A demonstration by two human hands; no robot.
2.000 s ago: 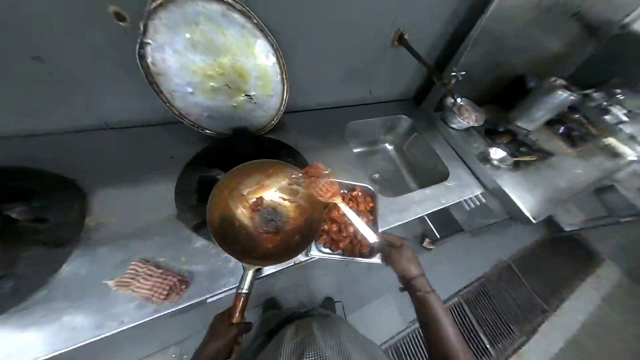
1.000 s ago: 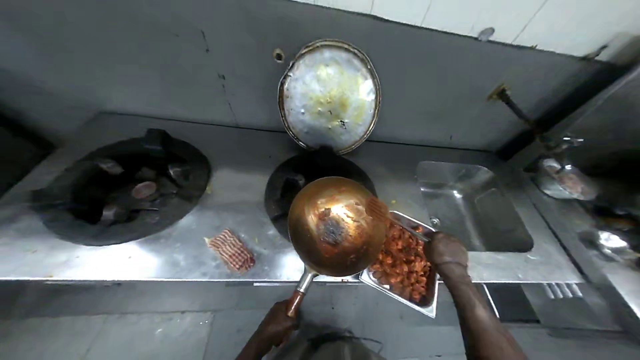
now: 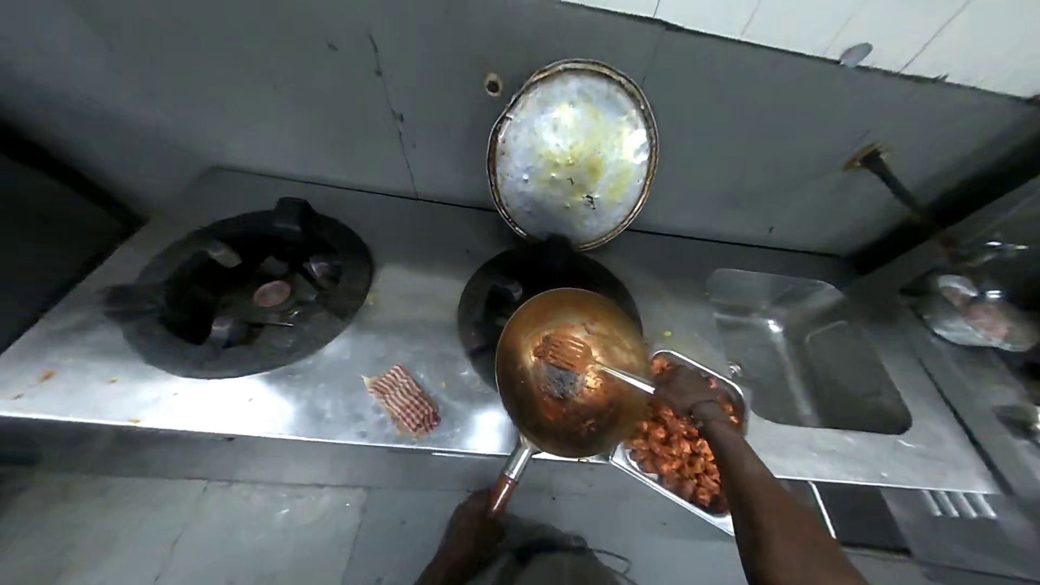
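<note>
My left hand [image 3: 473, 528] is closed round the wooden-ended handle of a wok [image 3: 524, 422], whose pan tilts over the front of the middle burner. My right hand [image 3: 686, 392] grips the metal handle of a slotted spatula [image 3: 564, 353]; its sauce-coated blade lies inside the wok, by a dark charred patch. Under my right hand and forearm is a rectangular metal tray [image 3: 682, 506] of red-orange sauced food pieces [image 3: 678, 455], which touches or nearly touches the wok's right side. The food kind cannot be told exactly.
A large burner [image 3: 260, 292] is at left, the middle burner [image 3: 483, 317] behind the wok. A folded striped cloth [image 3: 404, 400] lies on the steel counter between them. A round stained metal lid [image 3: 574, 154] leans on the wall. At right are a sink [image 3: 804, 349] and a metal bowl [image 3: 979, 313].
The spatula blade has moved from the wok's right rim, beside the tray, leftward to the wok's middle. Two seconds ago it was over the tray's edge with food on it. The view has turned left.
</note>
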